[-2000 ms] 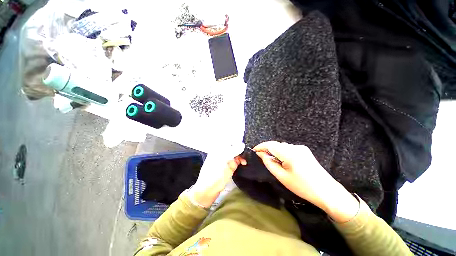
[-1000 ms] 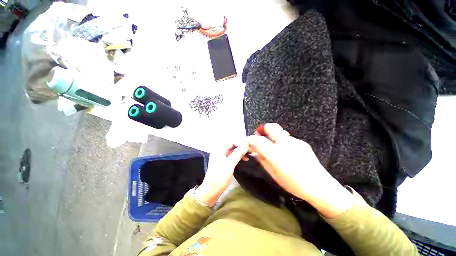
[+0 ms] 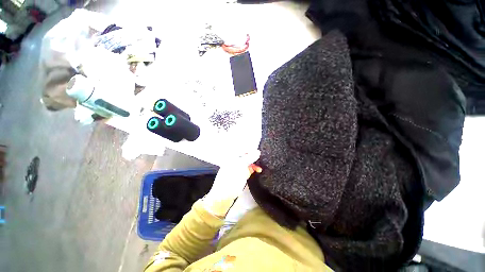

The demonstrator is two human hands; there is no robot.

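A dark garment with speckled charcoal fleecy fabric point(image 3: 308, 122) lies over the table's edge and my lap, with smooth black cloth point(image 3: 409, 101) to its right. My left hand point(image 3: 236, 172) is at the fleecy fabric's left edge. Its fingertips close on that edge, partly overexposed, and reddish at the tips. My right hand is not in view. No needle or thread can be made out. A loose pile of small dark fasteners point(image 3: 225, 119) lies on the white table point(image 3: 207, 151).
Three black thread cones point(image 3: 178, 125), a phone point(image 3: 243, 74) and red-handled snips point(image 3: 237, 49) beside a dark cluster point(image 3: 210, 41) lie on the table. A pale teal bottle point(image 3: 95, 98) and plastic bags point(image 3: 66, 45) are at its left edge. A blue basket point(image 3: 144, 207) holds black cloth.
My right hand has left the left hand and gone out of view. My left hand stays at the fabric's edge. The view has shifted slightly, so table items sit lower and further right.
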